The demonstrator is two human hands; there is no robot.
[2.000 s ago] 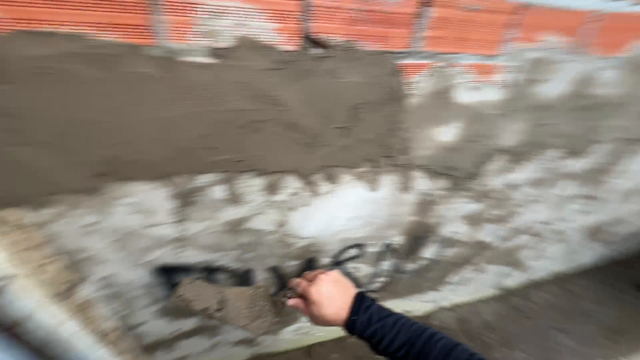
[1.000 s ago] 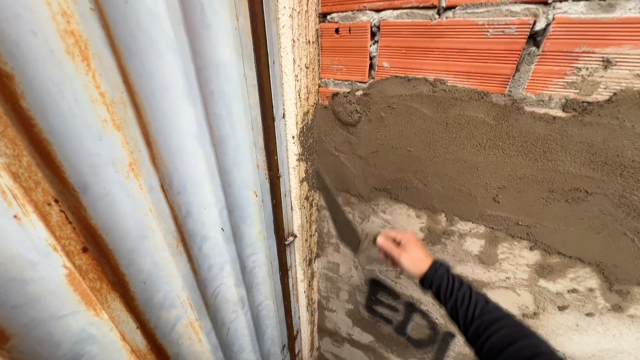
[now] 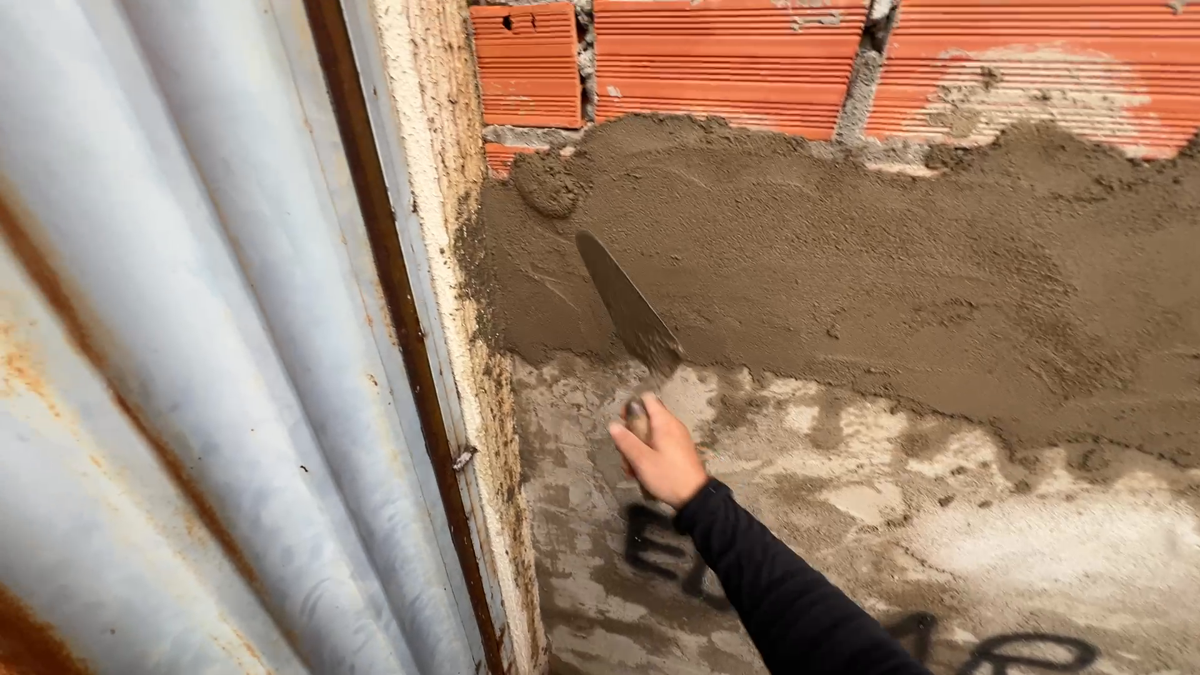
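Observation:
My right hand (image 3: 662, 452), in a black sleeve, grips the handle of a mason's trowel (image 3: 630, 305). The blade points up and left over the band of wet mortar (image 3: 844, 272) on the wall; whether it touches the mortar I cannot tell. Just above the blade tip, a rounded lump of mortar (image 3: 550, 185) sticks to the wall near the corner. Only a thin film of mortar shows on the blade. My left hand is out of view.
Ribbed hollow clay bricks (image 3: 731, 61) run above the mortar. Below it is a patchy old wall surface (image 3: 872, 502) with black painted letters. On the left stand a rusty corrugated metal sheet (image 3: 216, 309) and a rough, pale wall edge (image 3: 450, 234).
The view has swung left to the corner. Two seconds ago the trowel carried a load of mortar; now the blade is nearly bare and has risen from the lower wall to the mortar band.

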